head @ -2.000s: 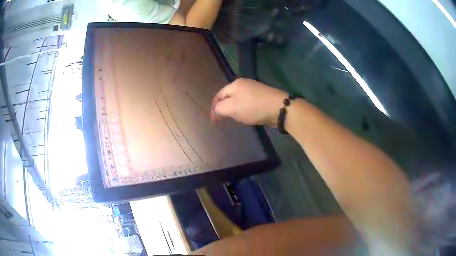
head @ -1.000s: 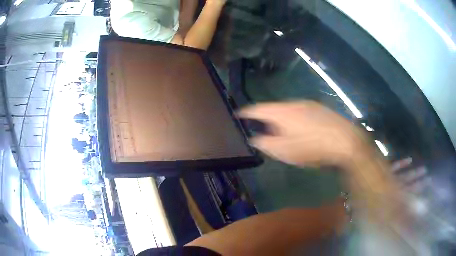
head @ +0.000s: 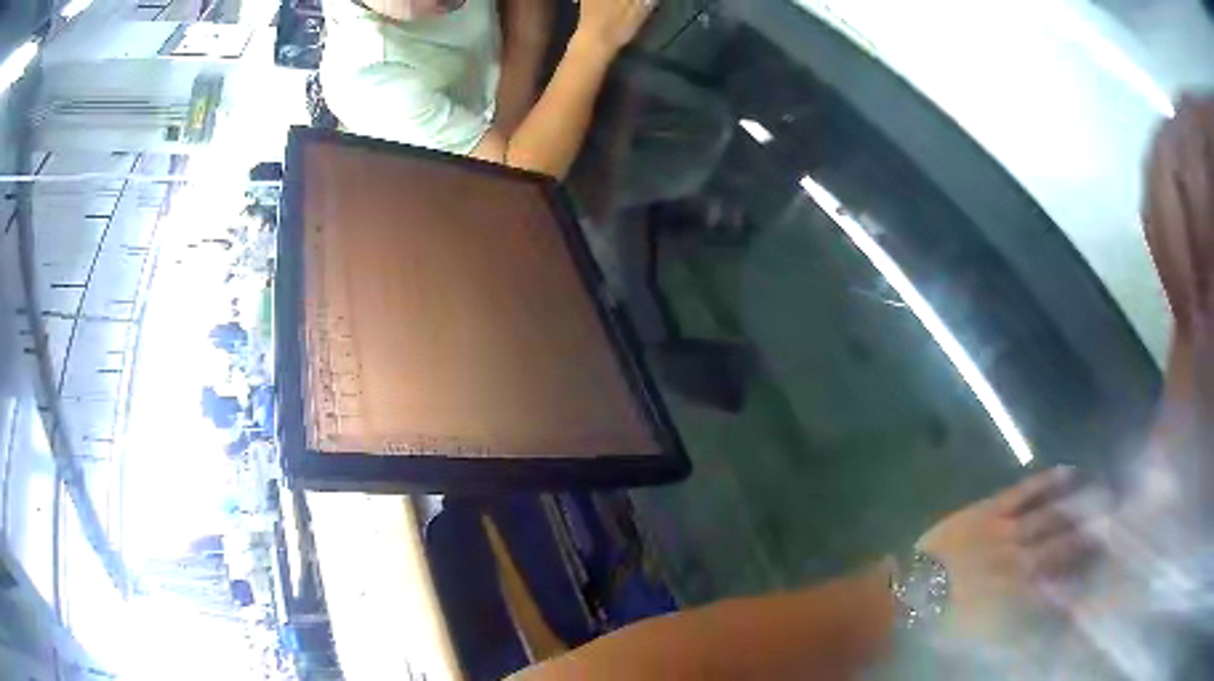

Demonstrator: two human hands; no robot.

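Observation:
The black-framed monitor point(head: 466, 313) appears sideways left of centre, its pinkish-orange display showing rows of tiny icons along two edges. No drawing lines can be made out on it. My left hand point(head: 1018, 539), with a silver watch at the wrist, is low at the right, away from the monitor, fingers extended and nothing visible in it. My right hand point(head: 1182, 200) is blurred and partly cut off at the right edge, over the pale desk surface; its fingers are unclear. Neither hand touches the monitor.
The monitor's dark stand point(head: 706, 373) rests on the reflective glass point(head: 852, 439), which shows bright strip-light reflections. A person in a pale top point(head: 406, 80) sits beyond the monitor, an arm on the desk. A wooden table point(head: 380, 585) and blue items are below the monitor.
My right hand has moved from the screen, past its edge, to the far right. The monitor appears smaller and lower in view. My left hand and watch now show more clearly.

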